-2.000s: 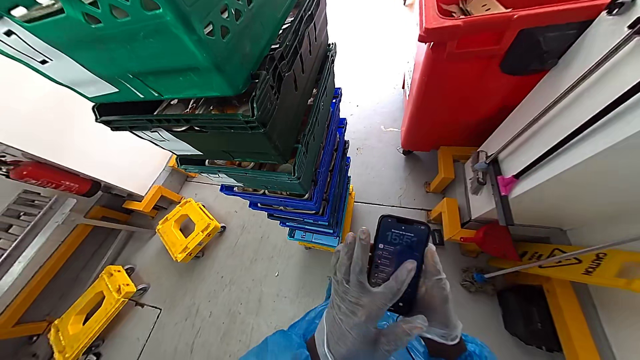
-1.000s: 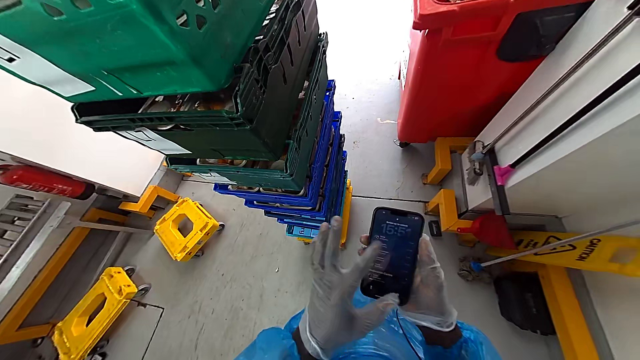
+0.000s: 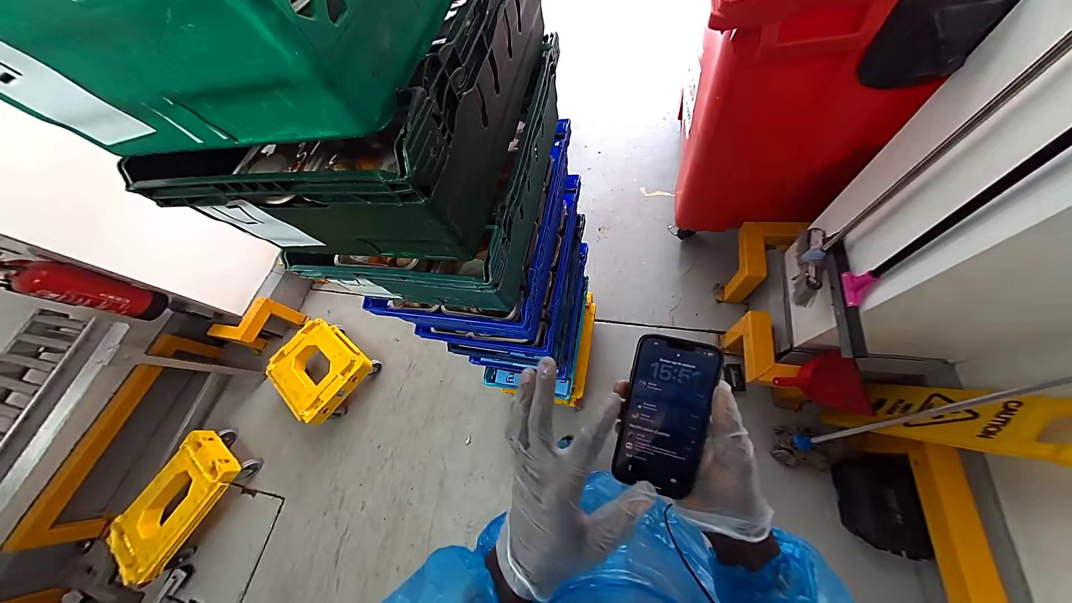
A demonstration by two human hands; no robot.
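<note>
A black smartphone (image 3: 667, 416) with a lit lock screen lies in my right hand (image 3: 730, 473), whose gloved fingers wrap behind it and along its side. My left hand (image 3: 557, 494), in a clear disposable glove, is spread with its fingers apart, just left of the phone and holding nothing. Its thumb reaches toward the phone's lower edge; whether it touches is unclear. Blue plastic sleeves cover both forearms, and a thin black cable hangs below the phone. Beyond my left hand rises a tall stack of green crates (image 3: 335, 209) and blue crates (image 3: 544, 293), several holding packed goods.
Yellow wheeled dollies (image 3: 316, 368) stand on the floor at left, near a red fire extinguisher (image 3: 88, 289). At right are a red wheeled bin (image 3: 787, 134), yellow floor barriers (image 3: 758, 343), a red dustpan (image 3: 829, 383), a yellow caution sign (image 3: 988, 419) and long-handled cleaning tools.
Two seconds ago my left hand's fingers lay over the phone's screen; now the hand is spread to its left. The phone stays in my right hand.
</note>
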